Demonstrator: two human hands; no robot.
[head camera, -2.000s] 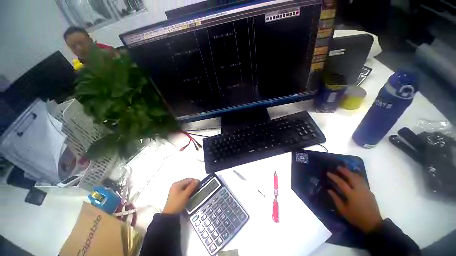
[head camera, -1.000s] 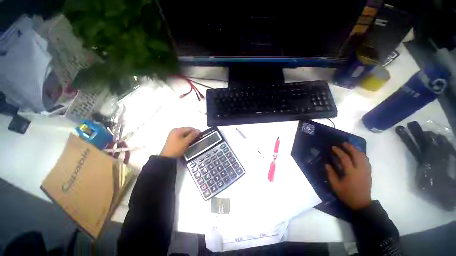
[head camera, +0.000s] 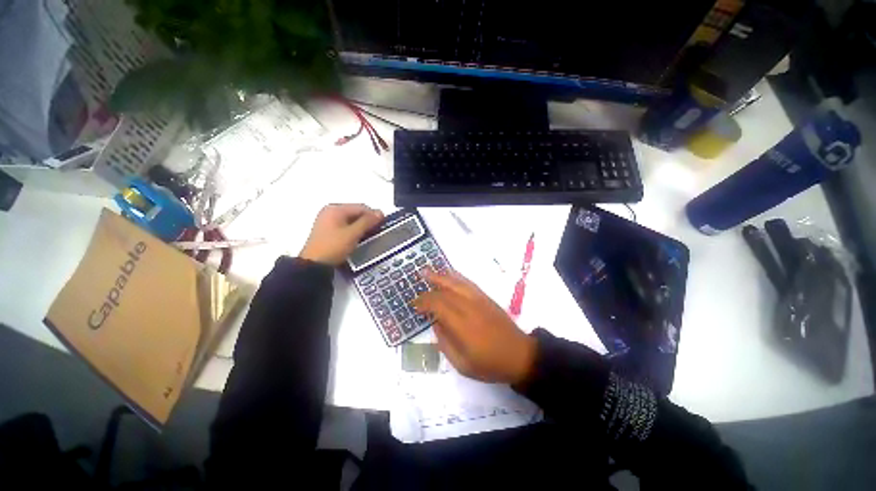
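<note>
A grey calculator (head camera: 399, 278) lies tilted on white paper (head camera: 480, 345). My left hand (head camera: 341, 233) rests at its upper left edge with fingers curled; whether it grips the edge is unclear. My right hand (head camera: 475, 326) is over the lower right keys, empty, its fingers spread a little and fingertips at the keys. A red pen (head camera: 523, 275) lies on the paper right of the calculator. A small olive square (head camera: 420, 358) is below the calculator. A lower sheet with faint lines (head camera: 461, 414) sticks out at the front.
A black keyboard (head camera: 517, 167) stands below the monitor (head camera: 519, 43). A dark mouse pad (head camera: 624, 283) is right of the paper. A blue bottle (head camera: 768, 173) and a plastic-wrapped black device (head camera: 812, 302) are farther right. A brown "Capable" item (head camera: 134, 312) and blue tape dispenser (head camera: 154, 208) are left.
My right hand has left the mouse pad and moved left onto the calculator's keys. My left hand has stayed at the calculator's edge. The view has tilted down.
</note>
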